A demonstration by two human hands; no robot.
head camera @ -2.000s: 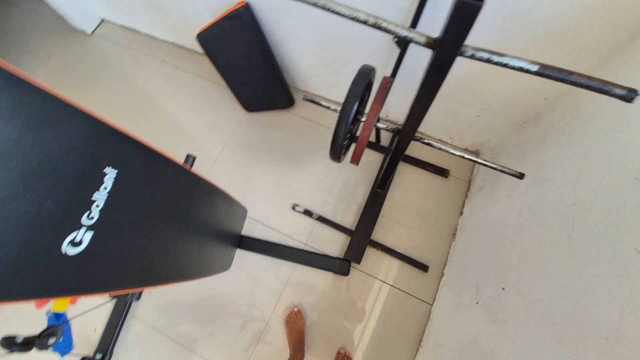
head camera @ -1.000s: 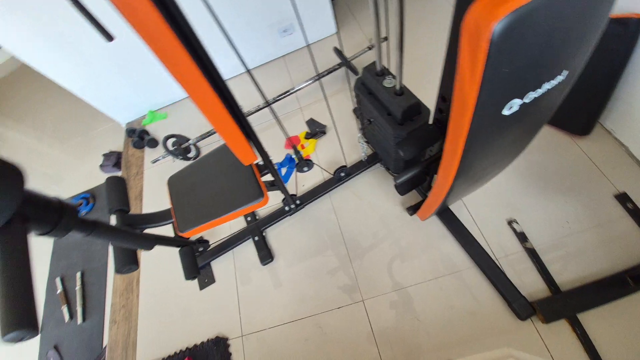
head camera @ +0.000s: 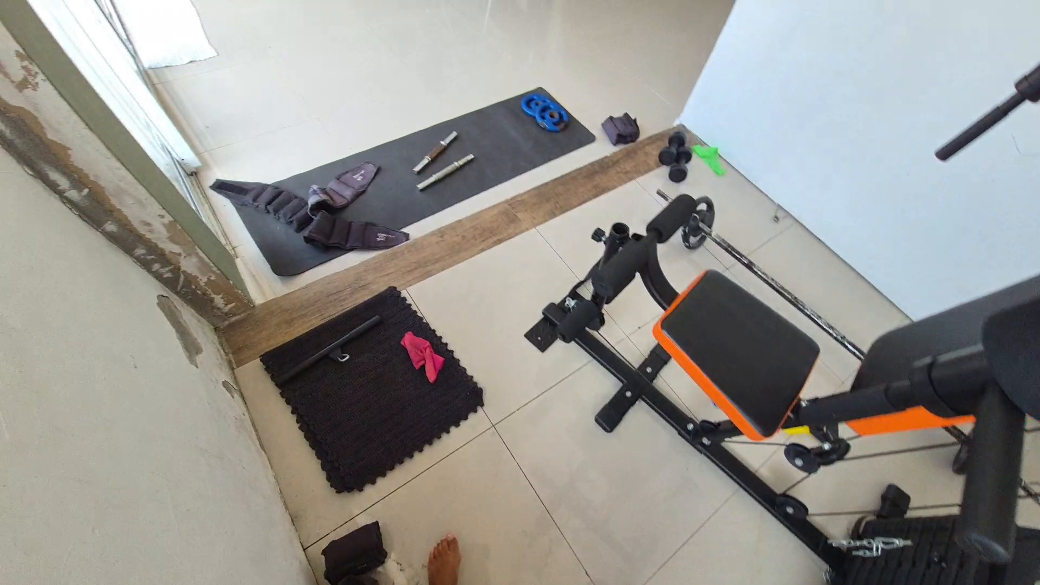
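Neither my left hand nor my right hand shows in the head view. A home gym machine with a black and orange padded seat [head camera: 738, 353] stands at the right. On a black square mat [head camera: 382, 422] at the lower left lie a dark pull bar [head camera: 331, 351] and a pink cloth [head camera: 422, 356]. A long grey exercise mat [head camera: 487, 162] holds two short dumbbell bars [head camera: 435, 152], blue weight plates [head camera: 545, 112] and dark ankle weights [head camera: 353, 231]. My bare foot [head camera: 444, 561] is at the bottom edge, beside a black folded weight [head camera: 355, 552].
A wooden floor strip [head camera: 455, 236] runs between the two mats. Small black dumbbells [head camera: 675, 156], a green cloth [head camera: 709, 159] and a dark bundle [head camera: 621, 128] lie near the white wall. A long barbell [head camera: 788, 298] rests behind the seat. A worn wall [head camera: 122, 366] borders the left.
The view has swung far, from the rack and backrest across the machine to the two mats and the left wall. No hand shows in any frame.
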